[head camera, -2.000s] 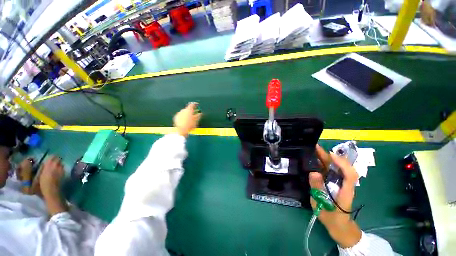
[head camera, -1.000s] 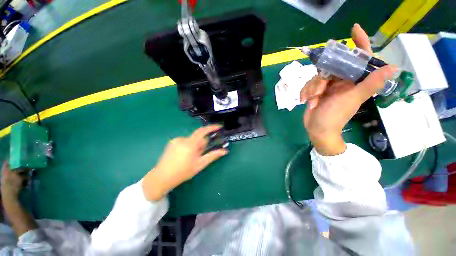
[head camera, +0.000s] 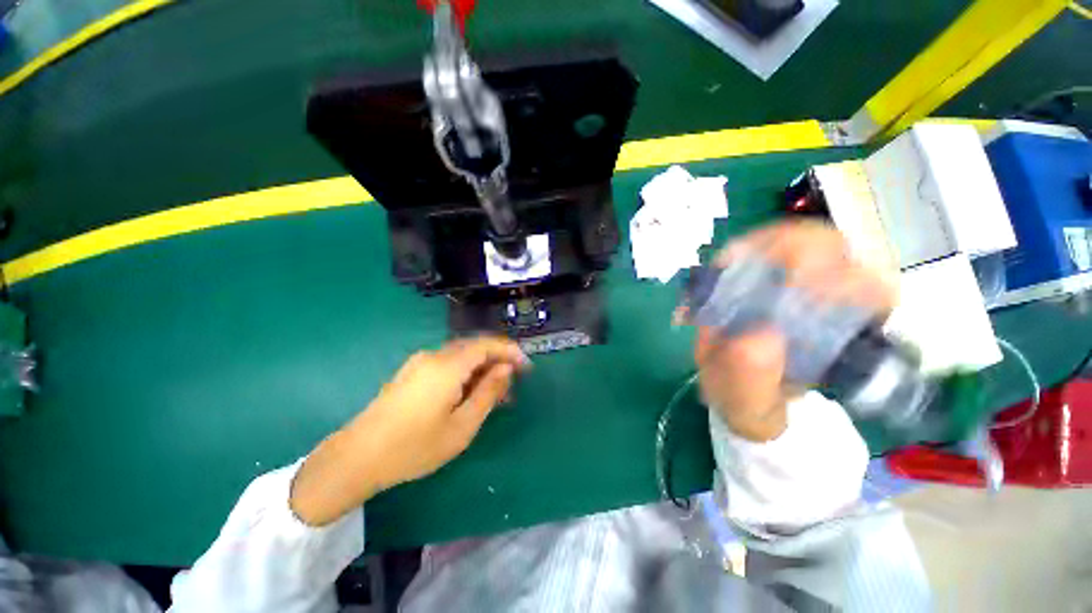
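The black clamp fixture (head camera: 479, 156) stands on the green bench, its back plate upright. The toggle clamp (head camera: 473, 126) rod rests on the white pad (head camera: 519, 259). A small black module (head camera: 527, 313) sits on the fixture base in front of the pad. My left hand (head camera: 431, 407) is at the fixture's near edge, just below the module, fingers bent together; I see nothing in it. My right hand (head camera: 778, 299), blurred, holds the dispensing syringe (head camera: 772, 314) right of the fixture, its green adapter (head camera: 962, 405) to the right. The needle tip is not clear.
Crumpled white wipes (head camera: 678, 223) lie between fixture and right hand. The dispenser controller (head camera: 857, 216) with white cartons (head camera: 940, 192) and a blue box (head camera: 1044, 204) stand at right. A dark phone-like device (head camera: 757, 14) lies on white paper at the top. A clear hose (head camera: 662, 449) loops at the bench edge.
Since one second ago, my left hand has let go of the module, which now sits on the fixture base. My right hand with the syringe has moved lower. Two seconds ago my left hand was over the belt.
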